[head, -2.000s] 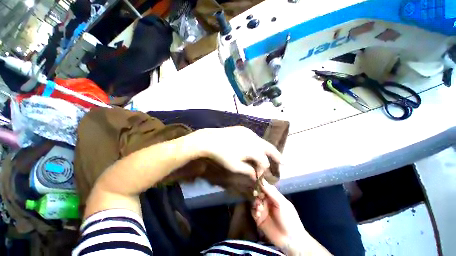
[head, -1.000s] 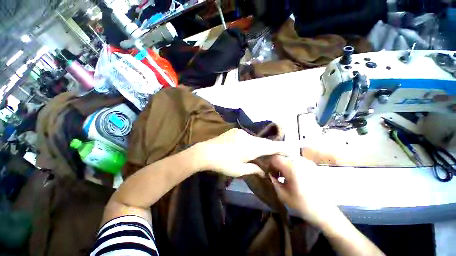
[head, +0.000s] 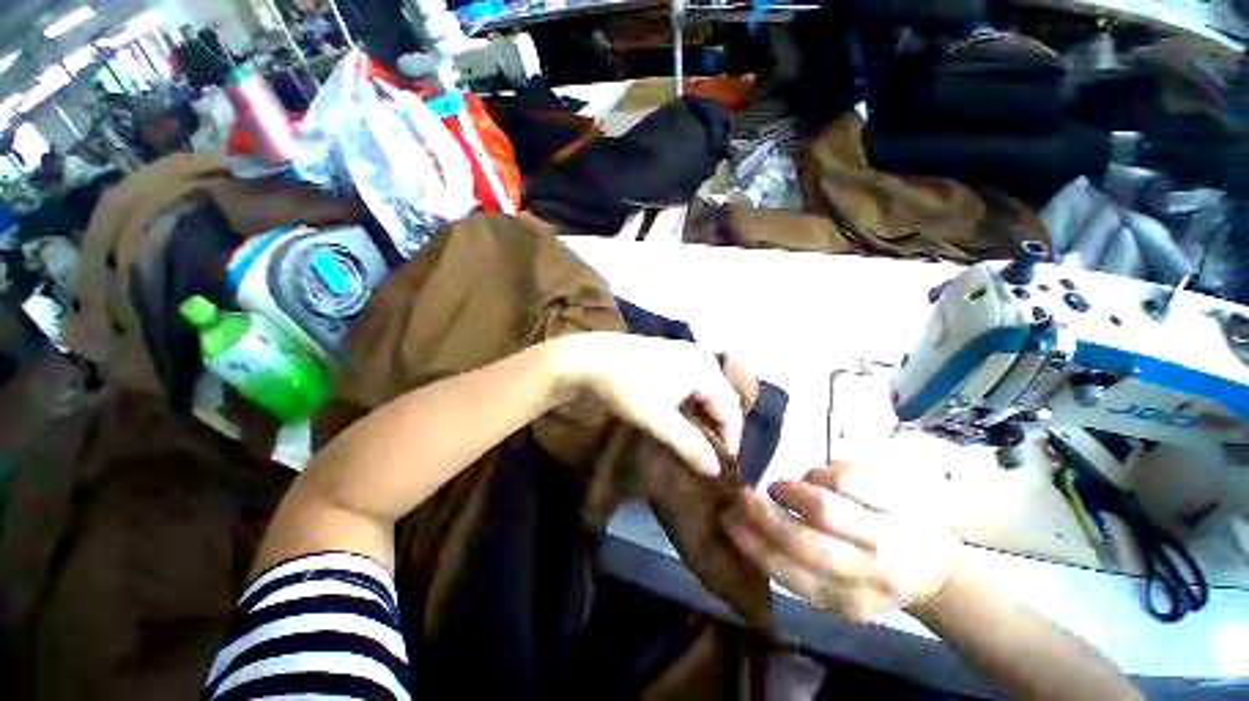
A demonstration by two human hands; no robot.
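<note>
A brown garment [head: 473, 295] with black panels [head: 480, 548] lies in folds over the table's front edge and down towards my lap. My left hand [head: 658, 397] reaches across it and pinches brown cloth between the fingers. My right hand [head: 856, 548] is just to the right, slightly blurred, its fingertips at the same brown edge. Whether the right fingers pinch the cloth is hard to tell. A short dark end of the garment shows behind my left fingers. The sewing machine [head: 1014, 356] stands to the right, with no cloth under its needle area.
Black-handled scissors [head: 1171, 575] and yellow-green snips [head: 1082, 507] lie right of the needle area. A green bottle [head: 260, 363], a grey-white fan [head: 322, 281] and clear [head: 390, 164] and red plastic bags are at left. Brown and black garments lie behind the white table [head: 767, 295].
The view has swung, and the machine now sits further right and lower than a second ago. My right hand's fingers have spread and shifted beside the brown edge. My left hand still pinches the cloth.
</note>
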